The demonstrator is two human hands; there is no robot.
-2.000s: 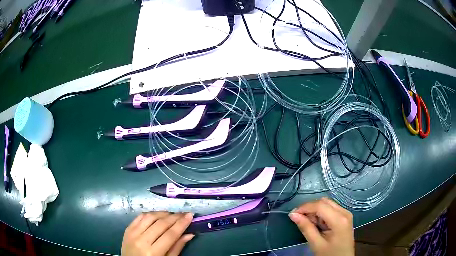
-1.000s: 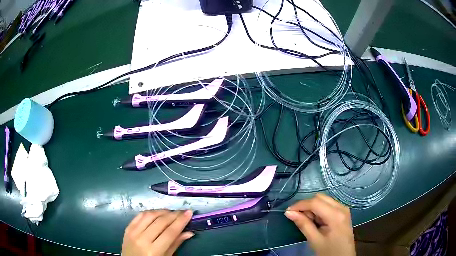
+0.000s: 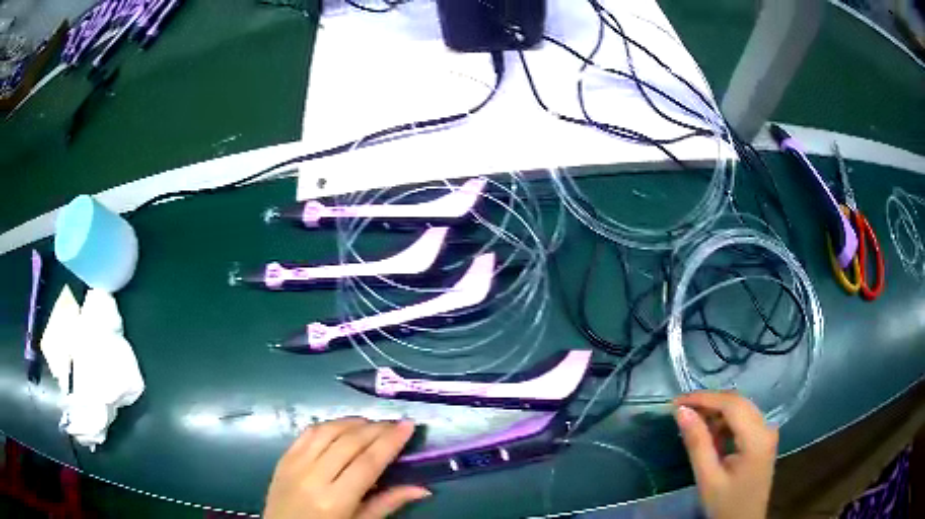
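My left hand (image 3: 340,471) holds the front of the nearest black and purple 3D pen (image 3: 487,453) near the bench's front edge. The pen's lit display faces me and its tip is hidden by my hand. My right hand (image 3: 728,446) is to the right of the pen's tail, thumb and finger bent near each other; whether a strand is between them is unclear. A thin clear filament (image 3: 619,451) curves from the pen's tail towards the front right. A larger clear filament coil (image 3: 678,314) lies behind my right hand. Another pen (image 3: 487,389) lies just behind the held one.
Three pens lie behind, among clear loops. A white board (image 3: 406,101) bears a black box (image 3: 492,22) with cords. Scissors (image 3: 868,258) and a spare pen (image 3: 820,193) are right, by a grey post (image 3: 776,61). A crumpled white tissue (image 3: 107,370) and pale-blue cylinder (image 3: 96,243) are left.
My right hand has moved right, away from the pen's tail. The strand at the tail now curves down instead of running straight to my fingers. The whole view has shifted slightly.
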